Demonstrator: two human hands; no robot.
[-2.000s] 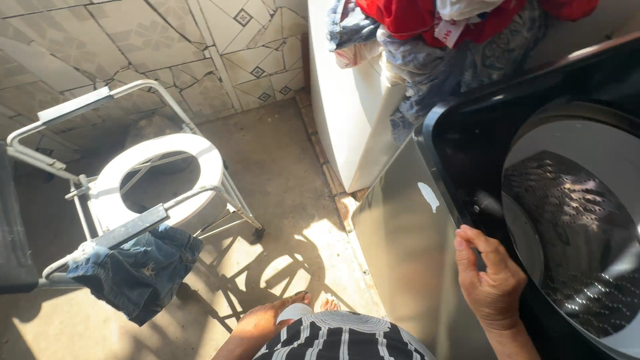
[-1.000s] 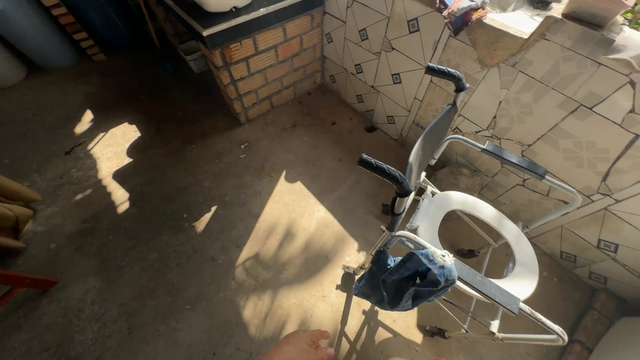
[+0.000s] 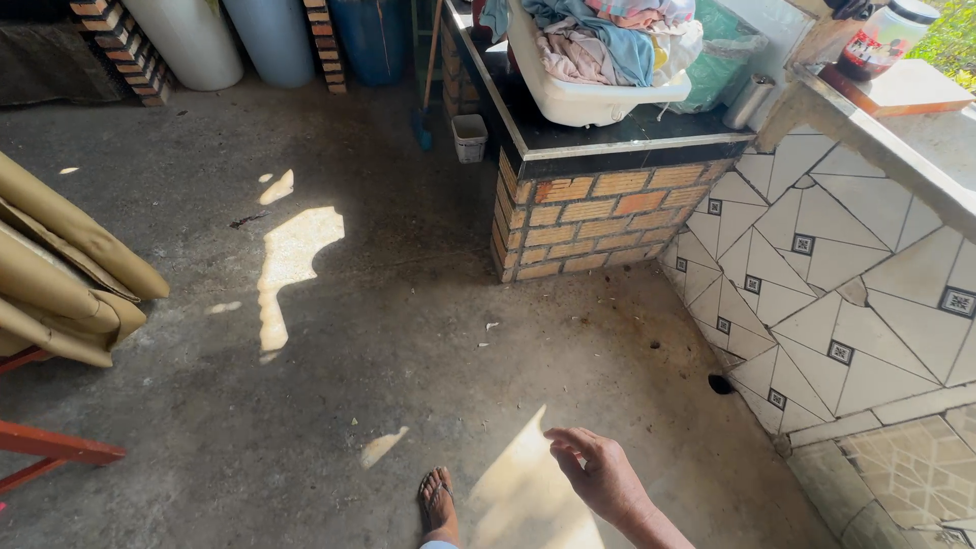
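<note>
Low at the right of centre, my right hand (image 3: 602, 473) hangs over the concrete floor, its fingers curled loosely and nothing in its grasp. My left hand is out of the picture. Ahead, a white plastic basin (image 3: 587, 103) heaped with clothes (image 3: 602, 38) stands on a black countertop (image 3: 633, 141) with a brick base (image 3: 595, 217). A green plastic bag (image 3: 717, 65) and a metallic cylinder (image 3: 749, 101) are beside the basin.
A small white bucket (image 3: 470, 139) and a blue-ended long-handled tool (image 3: 424, 126) are left of the counter. Large barrels (image 3: 271, 42) line the back. Tan rolled material (image 3: 69, 259) and a red frame (image 3: 61, 442) are at left. A tiled wall (image 3: 854, 282) bounds the right; a floor hole (image 3: 719, 383) lies beside it.
The view has swung away from the washing machine and past the commode chair to the counter. My right hand, earlier at the machine's rim, is now over the floor.
</note>
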